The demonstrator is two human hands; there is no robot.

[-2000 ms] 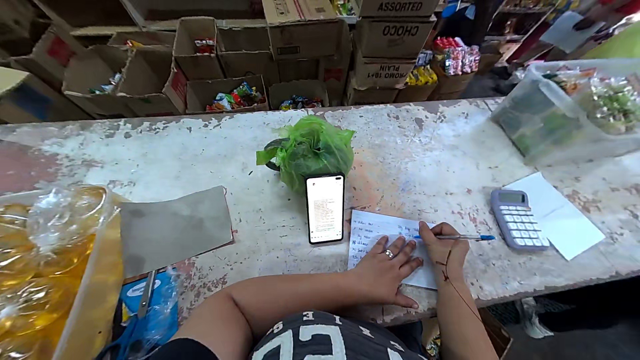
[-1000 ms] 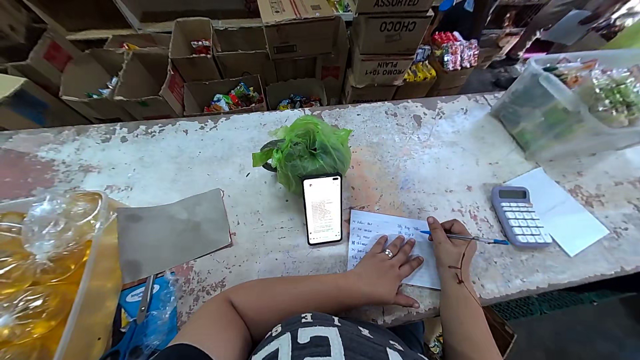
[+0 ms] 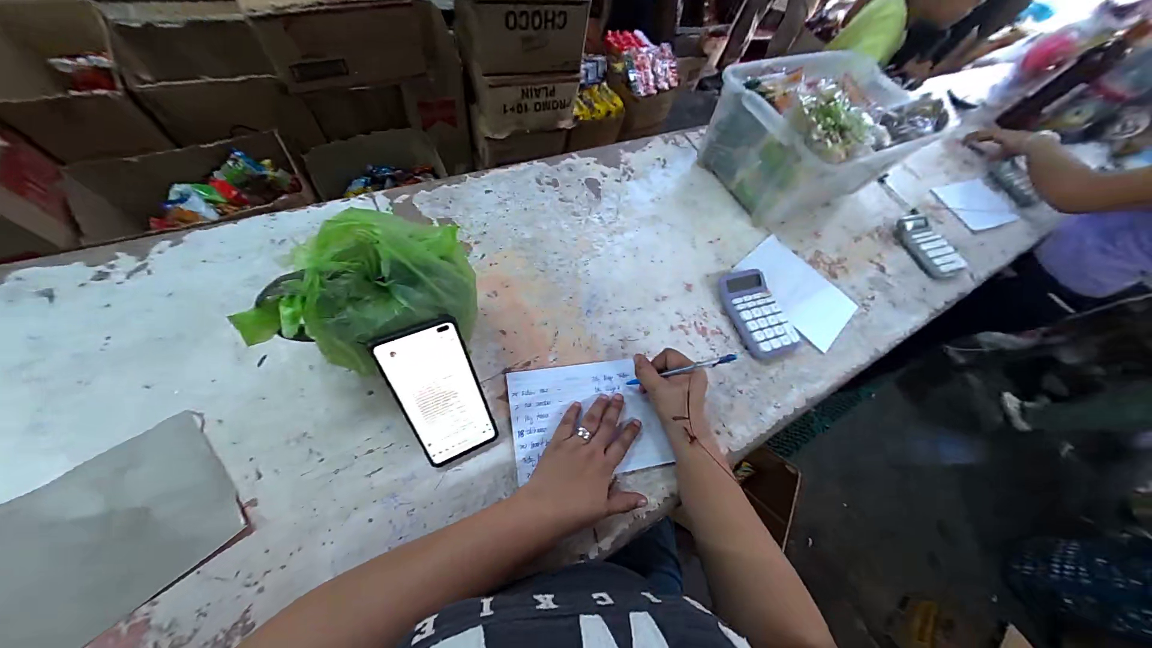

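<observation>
My right hand [image 3: 675, 405] grips a blue ballpoint pen [image 3: 693, 367], its tip touching a sheet of paper [image 3: 558, 382] that bears handwriting. Flat on the same sheet lies my left hand [image 3: 580, 459], fingers spread, a ring on one of them, holding nothing. Left of the paper, a smartphone [image 3: 435, 391] with a lit screen leans against a green plastic bag [image 3: 387, 279]. To the right of my right hand, a lilac calculator [image 3: 760, 315] overlaps a blank white sheet [image 3: 810, 301].
A clear plastic bin [image 3: 765, 171] of packaged goods stands at the back right. Gray cardboard [image 3: 117, 522] lies at the near left. Beyond the worn counter are cardboard boxes [image 3: 526, 99]. At the far right, a person's arm [image 3: 1089, 184] reaches over the counter by another calculator [image 3: 931, 245].
The view has swung right, bringing the other person's arm and a second calculator into sight. My right hand has moved slightly on the paper; my left hand stays on it.
</observation>
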